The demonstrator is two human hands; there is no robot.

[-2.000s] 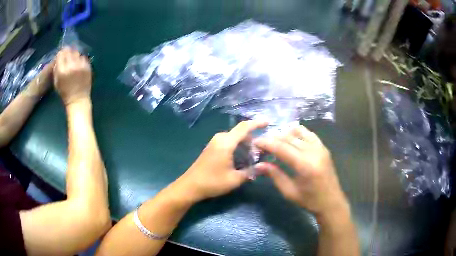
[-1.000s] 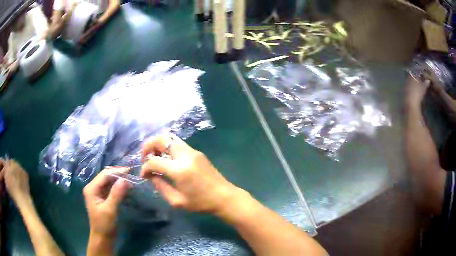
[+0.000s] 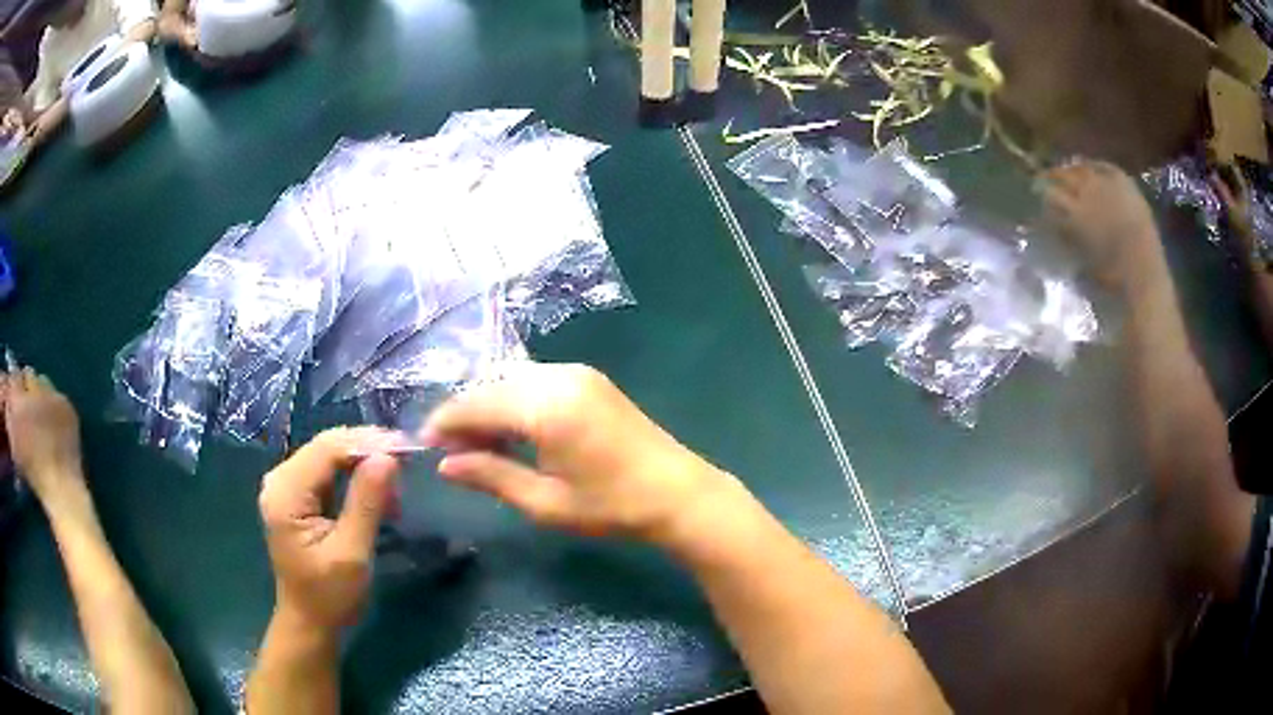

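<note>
My left hand [image 3: 324, 524] and my right hand [image 3: 566, 444] meet at the lower centre, fingertips close together. Between them they pinch the edge of a clear zip-lock bag [image 3: 398, 450], seen nearly edge-on as a thin pale line. Whether a part is inside it cannot be told. Just beyond my hands lies the main bag pile [image 3: 433, 238], overlapping clear bags with strong white glare and dark pieces showing at its left side.
The right-hand bag pile [image 3: 935, 279] lies beyond the table seam [image 3: 796, 349]. Yellow-green strips [image 3: 894, 91] and rack posts [image 3: 659, 56] stand behind. Rolls [image 3: 115, 95] are at upper left. Another person's arm [image 3: 1159, 321] reaches in at right; another's hand [image 3: 42, 426] is at far left.
The view has swung right since the oldest frame, so the main pile now sits further left. My hands stay at the bag edge. The person at right has reached towards the strips.
</note>
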